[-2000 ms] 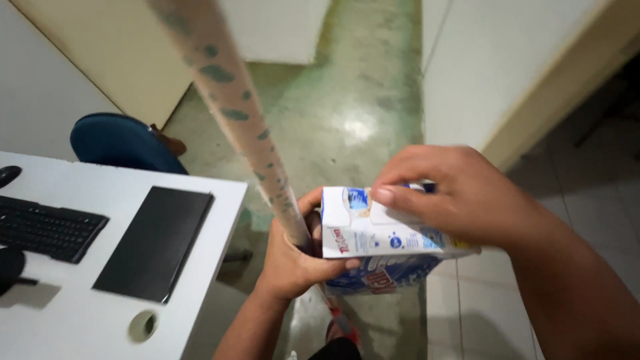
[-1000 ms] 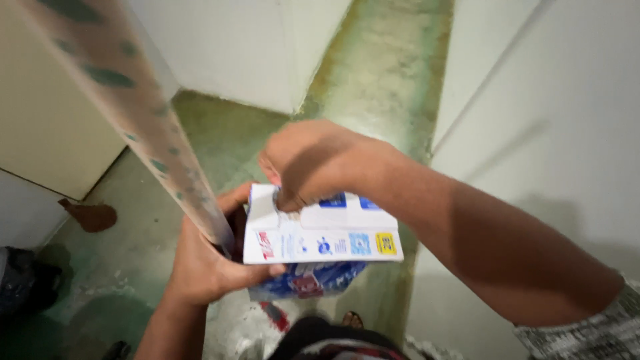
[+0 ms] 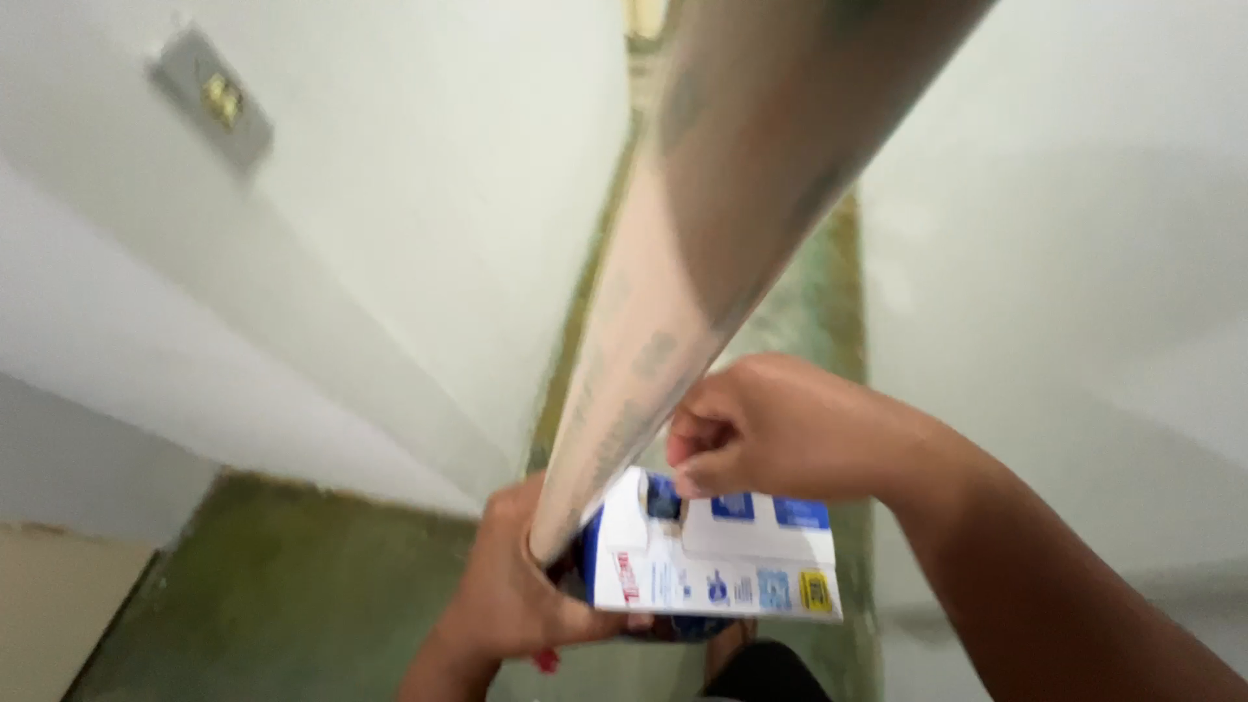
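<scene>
My left hand is wrapped around the lower end of a long roll, pinkish with a dark leafy pattern, and also grips the left side of a printed cardboard box. The box is white on top with blue sides, and an opening shows in its top near the left end. Above that opening is my right hand, its fingers curled; whether it pinches something small I cannot tell. The roll rises from my left hand toward the upper right, close to the camera, and hides part of the view.
White walls stand on the left and right, with a narrow strip of greenish floor between and below them. A switch or socket plate is on the left wall.
The view has moved from beside a white desk to a narrow passage. My right hand has lifted from the box top, and the roll now leans to the right instead of the left.
</scene>
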